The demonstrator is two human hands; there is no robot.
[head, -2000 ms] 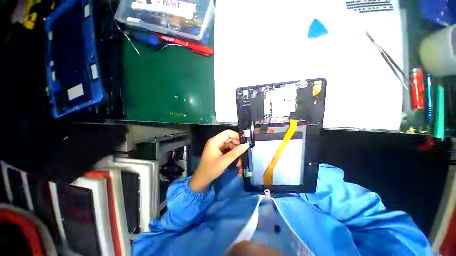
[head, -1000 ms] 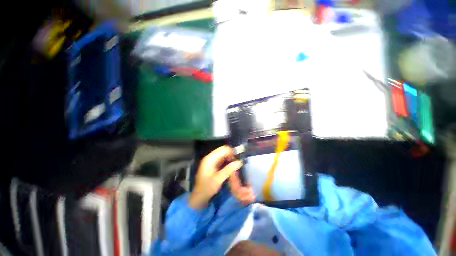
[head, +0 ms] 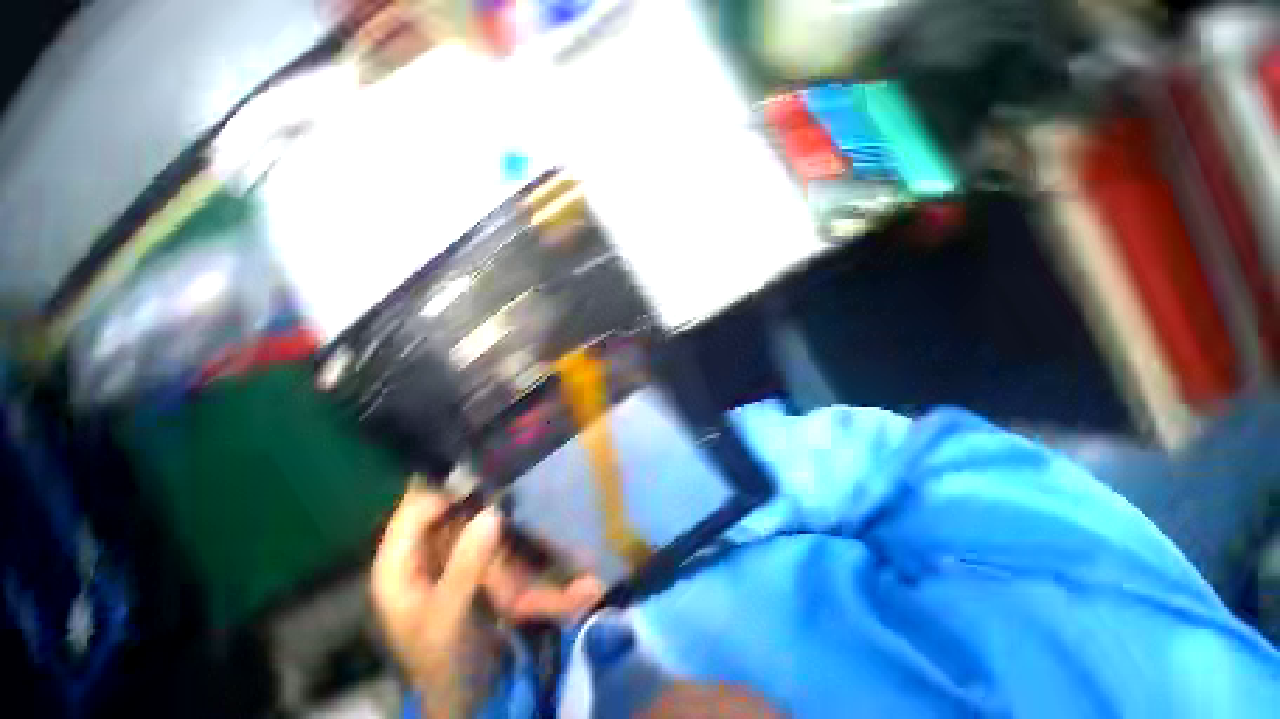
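The open black tablet (head: pixel 625 323) is tilted in front of my chest, its inside facing up and its far end over the white sheet. An orange-yellow flex cable (head: pixel 601 457) runs across its silver-white area. My left hand (head: pixel 456 569) grips the tablet's lower left edge, with fingers on the edge and below it. My right hand is not in view; only the blue right sleeve shows. The picture is blurred by motion, so small parts cannot be told.
The white sheet (head: pixel 702 211) lies on the green mat (head: pixel 253 492). A small blue pick (head: pixel 515 166) is on the sheet. A clear box (head: pixel 176 316) stands left. Red, blue and green tools (head: pixel 856 134) lie right. Red and white frames (head: pixel 1158 260) stand at the far right.
The view has swung to the right and tilted, so the bench appears slanted and the frames at right show. The tablet appears larger and rotated, still in my left hand.
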